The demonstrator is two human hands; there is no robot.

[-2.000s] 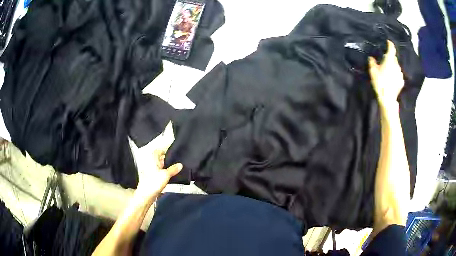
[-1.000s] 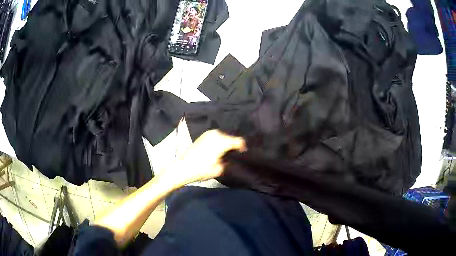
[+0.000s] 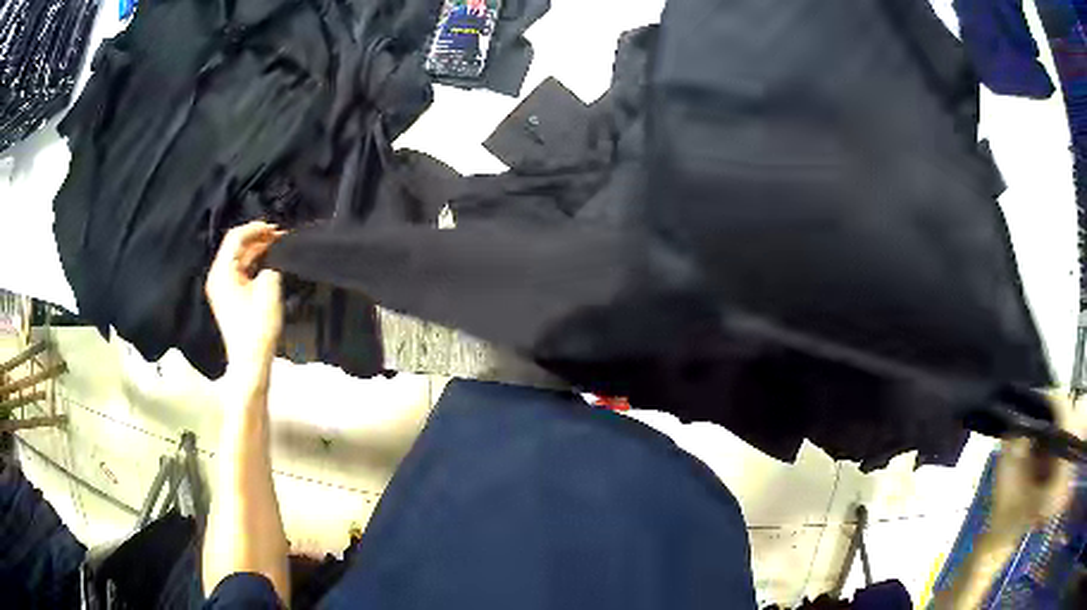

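A black garment (image 3: pixel 811 179) is spread and lifted in front of me, blurred by motion. My left hand (image 3: pixel 253 268) is at the left, closed on a narrow pulled-out end of the garment, which is stretched above the table edge. My right hand (image 3: pixel 1031 459) is at the far lower right, blurred, at the garment's right edge and gripping it. Whether a tool is in my right hand cannot be told. A black cuff (image 3: pixel 542 125) with a small button lies on the white table beyond the stretched cloth.
A second pile of black garments (image 3: pixel 155 155) lies at the left, with a mobile phone (image 3: pixel 463 42) at its right side. Navy cloth (image 3: pixel 1007 48) lies at the far right of the white table (image 3: pixel 584 48). A blue crate (image 3: pixel 971 524) is at the lower right.
My left hand has moved left with an end of the garment. My right hand, out of view one second ago, shows at the lower right. The garment is now lifted and stretched between both hands.
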